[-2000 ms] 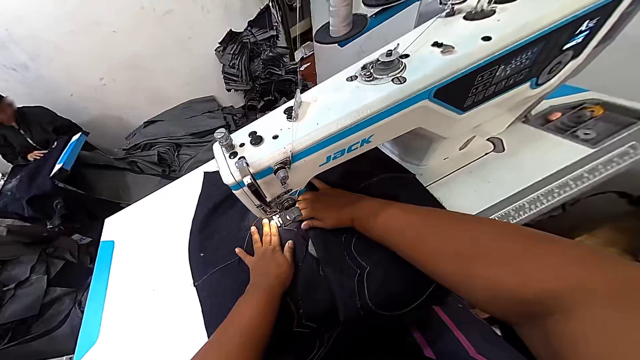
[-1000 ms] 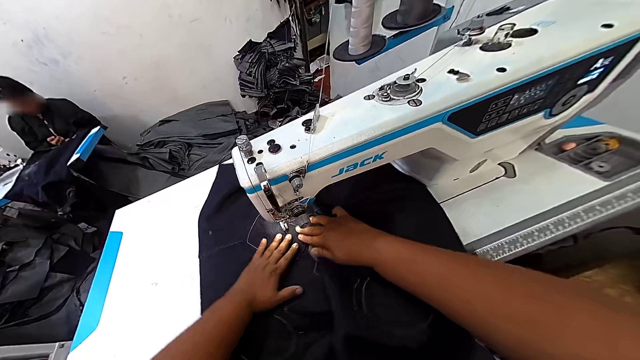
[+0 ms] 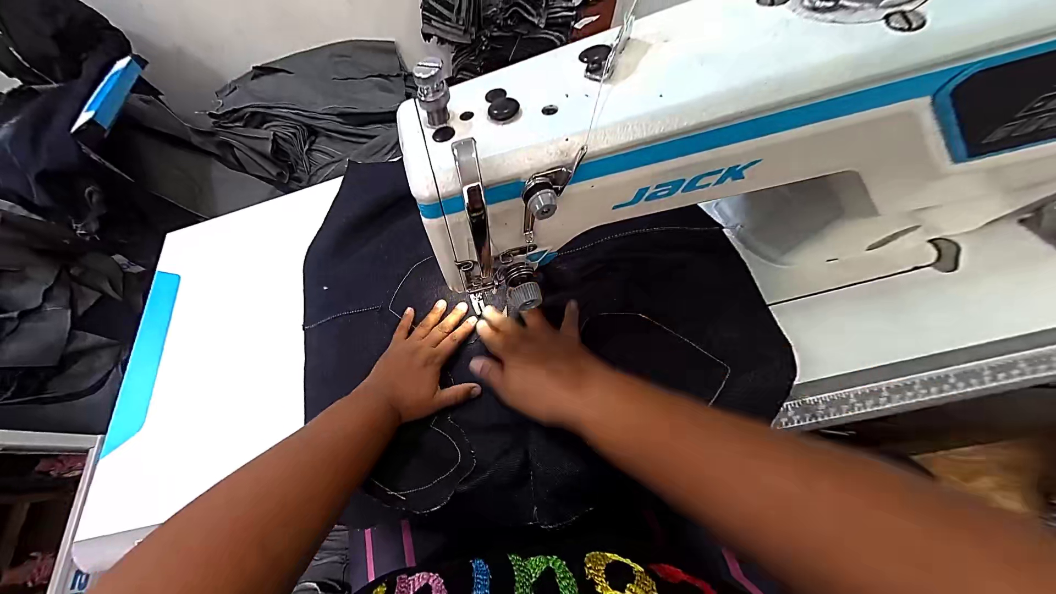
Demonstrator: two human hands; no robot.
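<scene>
A dark denim-like fabric piece (image 3: 346, 239) with light stitched curves lies on the white sewing table under a Jack sewing machine (image 3: 685, 157). Flat on the cloth, just left of the presser foot (image 3: 478, 303), my left hand (image 3: 425, 363) has its fingers spread and holds nothing. My right hand (image 3: 536, 363) presses the cloth close to the foot on the right, its fingertips near my left fingers, also without a grip. A rounded stitched outline shows on the fabric below my left hand. The needle tip is too small to make out.
Stacks of dark cut cloth (image 3: 330, 107) lie behind the table, with more dark garments (image 3: 49, 330) at the left. A metal ruler (image 3: 924, 388) runs along the table's front edge at right. The machine's arm extends across the upper right.
The fabric has shifted and turned under the machine, so more stitched outlines show. My hands remain beside the presser foot. The view has moved nearer to the machine.
</scene>
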